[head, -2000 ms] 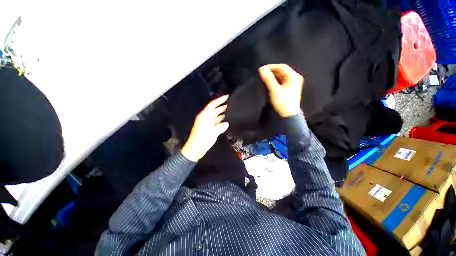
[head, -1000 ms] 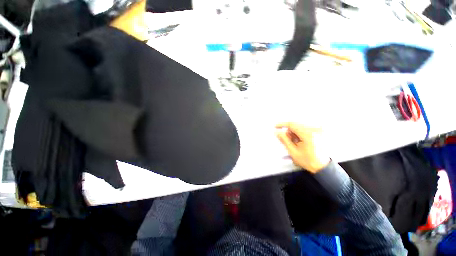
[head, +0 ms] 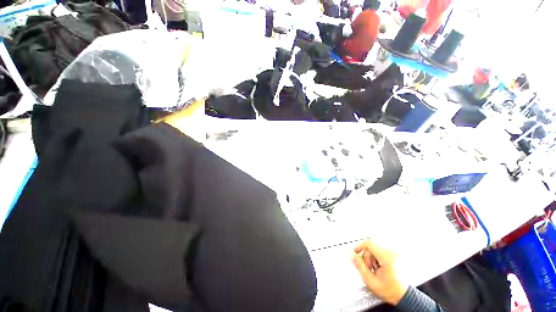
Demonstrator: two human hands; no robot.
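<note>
My right hand (head: 379, 271) is over the white table front, right of the black cut panel, with fingers curled and thumb near the index finger. Whether it pinches something small cannot be told. My left hand is not in view. The black cut panel (head: 244, 225) has a rounded end and lies over a black stack of cut pieces (head: 36, 244) at the left. The white sewing machine (head: 347, 158) stands behind the hand, a dark curved strip (head: 389, 161) hanging over its head. A thin dark line runs on the table between panel and hand.
The control panel (head: 457, 183) and red-handled scissors (head: 464, 216) are at the right. A clear plastic bag (head: 116, 64) is behind the stack. Thread cones (head: 408, 33) stand behind the machine. Black cloth (head: 469, 289) hangs below the table edge, beside a blue crate (head: 536, 262).
The view has risen from the lap to the table and machine. Both hands were over the lap cloth; now only my right hand shows, over the table. My left hand has left view.
</note>
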